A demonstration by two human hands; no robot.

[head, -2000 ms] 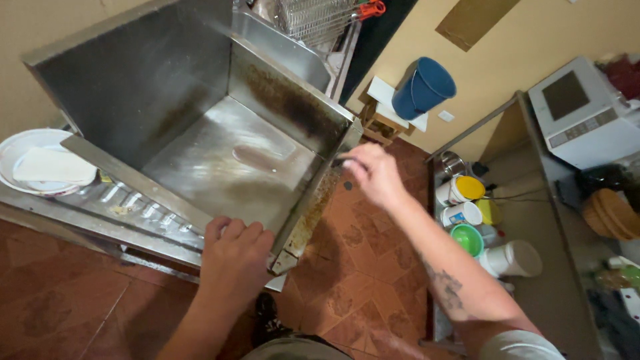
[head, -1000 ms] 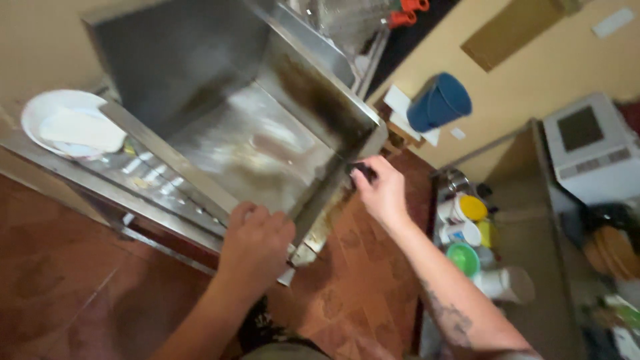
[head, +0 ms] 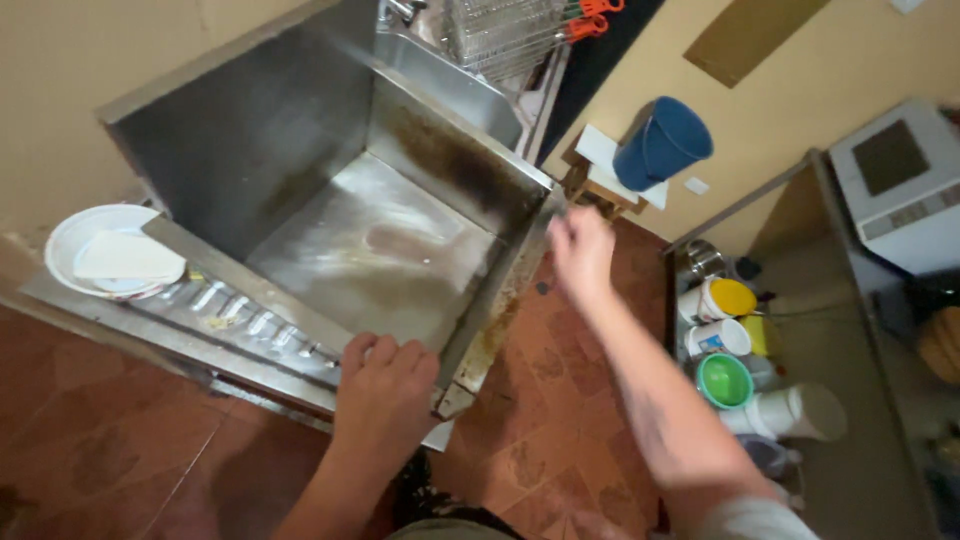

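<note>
A large stainless steel griddle [head: 390, 262] with raised walls rests on the steel counter, its surface wet and its side wall stained dark brown. My left hand [head: 386, 382] has its fingers curled over the near corner of the griddle's low wall. At the right end of the greasy front edge [head: 499, 319] is my right hand [head: 583, 247], blurred, its fingers bent; whether something small is in it cannot be made out. A white bowl [head: 112, 289] with a flat pale piece [head: 127, 256] in it stands left of the griddle.
Behind the griddle are a sink basin [head: 450, 86] and wire grill baskets [head: 510, 34] with orange handles. A blue bucket [head: 661, 146] stands on a small stand beyond my right hand. Tubs, a green bowl [head: 724, 381] and a microwave [head: 896, 184] occupy shelving at the right.
The dark object seen in my right hand one second ago is not discernible now. My left hand stays on the griddle's near corner. The view has shifted.
</note>
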